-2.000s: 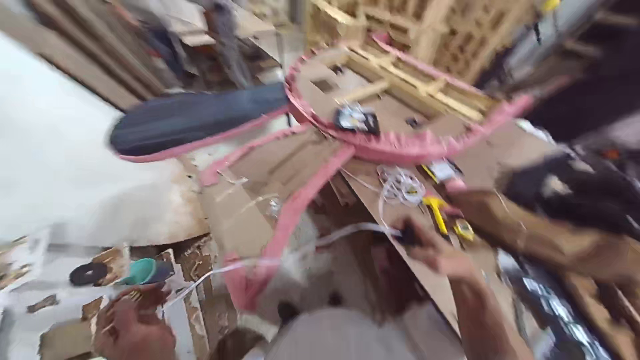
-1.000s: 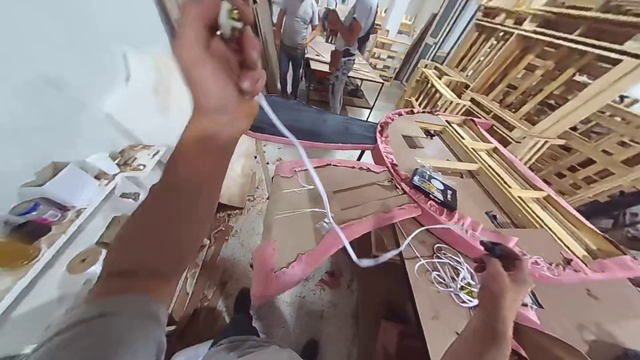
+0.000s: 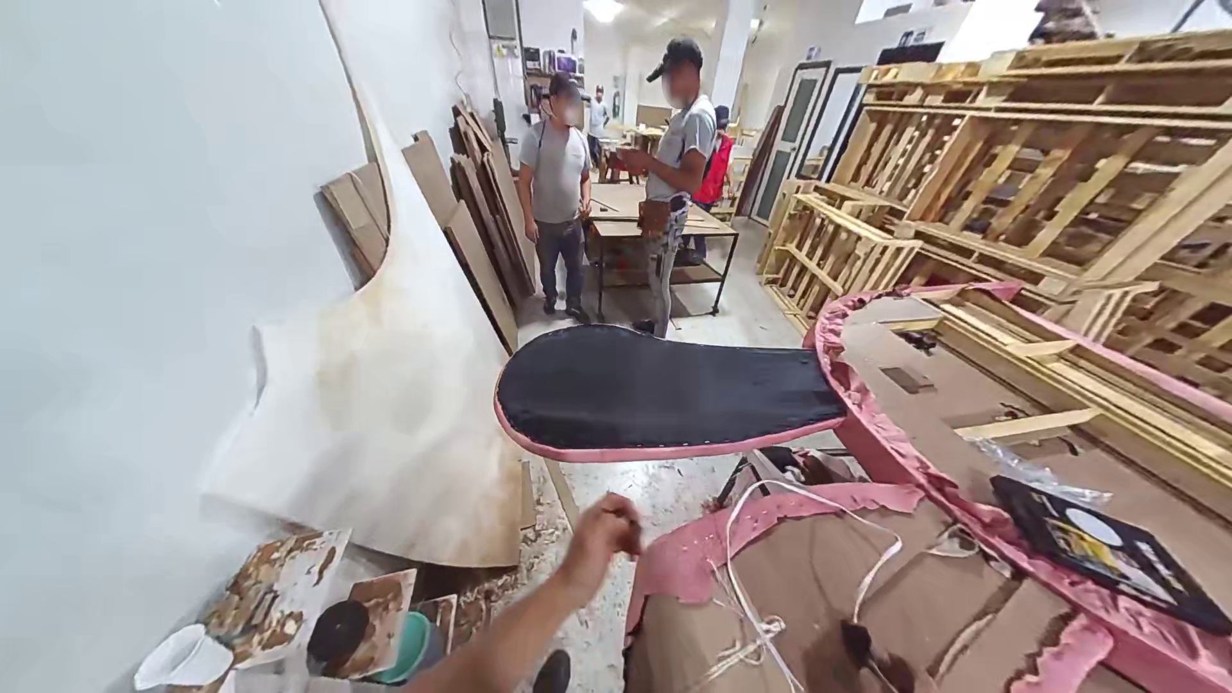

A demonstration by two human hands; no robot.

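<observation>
My left hand (image 3: 604, 544) reaches up from the bottom, its fingers curled, beside the pink-edged upholstered panel; whether something is inside it cannot be seen. A white cable (image 3: 736, 568) loops over the brown backing (image 3: 818, 577) of that panel and runs to a black end piece (image 3: 853, 635) near the bottom edge. A dark blurred shape beside this piece may be part of my right hand, but it is mostly hidden. Above my left hand extends a rounded black-backed panel (image 3: 664, 395) with pink edging. It meets a curved pink-covered wooden frame (image 3: 857, 395).
A black packaged item (image 3: 1107, 549) lies on the frame at right. Wooden frames (image 3: 1049, 183) are stacked behind. Two people (image 3: 556, 164) (image 3: 683, 144) stand by a worktable (image 3: 712, 226). Stained boards (image 3: 274, 597) and a teal container (image 3: 409, 645) are at lower left, near a large pale sheet (image 3: 385, 414).
My left hand, raised high with a pale cable end a second ago, is now lower. My right hand, then plainly visible on the black cable end, is mostly out of sight. The view has shifted.
</observation>
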